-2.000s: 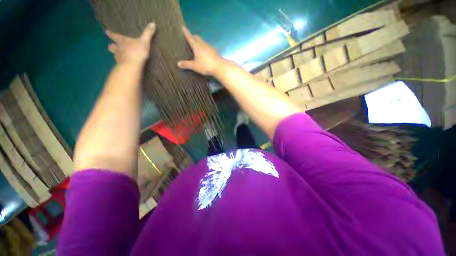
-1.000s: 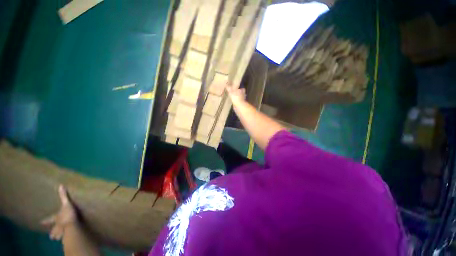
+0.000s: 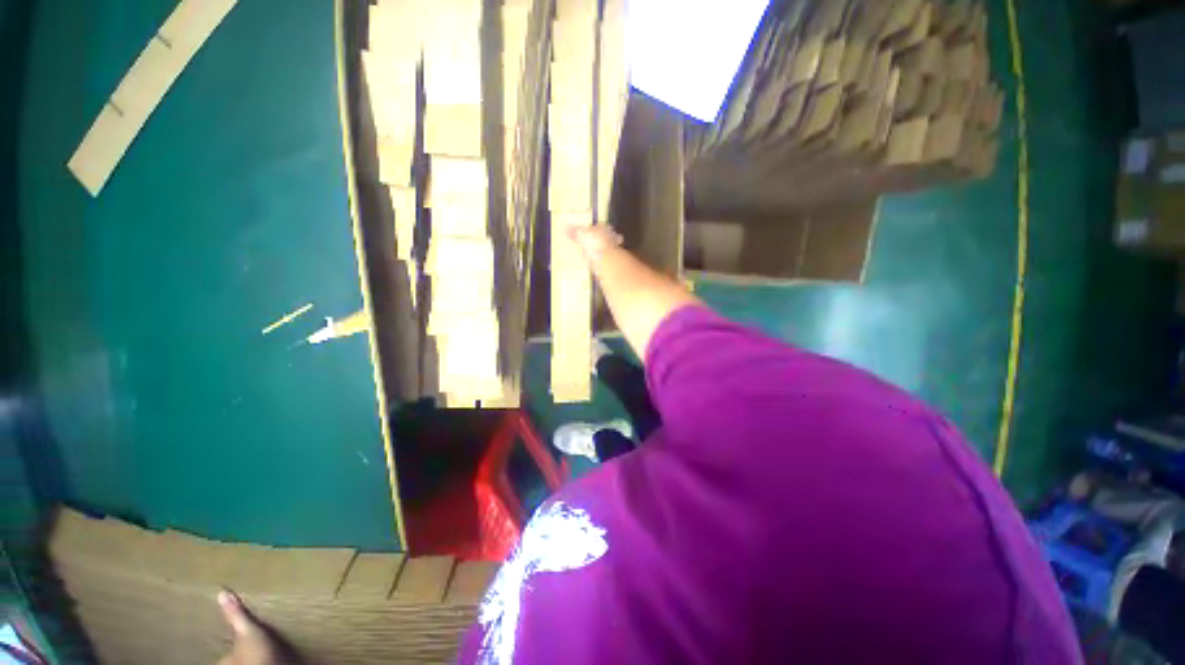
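Several rows of slotted cardboard strips (image 3: 458, 221) stand beside the green table's edge. My right hand (image 3: 595, 242) is at the rightmost row (image 3: 571, 292), its fingers closed over the top of it; a dark gap lies between that row and the ones to its left. My left hand (image 3: 247, 633) is cut off by the bottom edge; its thumb lies against a long block of stacked cardboard strips (image 3: 293, 578) at the lower left. Its other fingers are hidden, so its hold cannot be told.
A loose strip (image 3: 143, 94) and small scraps (image 3: 289, 318) lie on the green table (image 3: 221, 429). A red stool (image 3: 500, 494) stands below the rows. To the right are white paper (image 3: 699, 52), piled strips (image 3: 884, 91), an open carton (image 3: 834, 244), blue stools (image 3: 1081, 546) and a yellow floor line (image 3: 1014, 299).
The hands have parted from the bundle held two seconds ago. My right hand has gone to the rows at the right, and the rightmost row now stands apart. The view has turned right.
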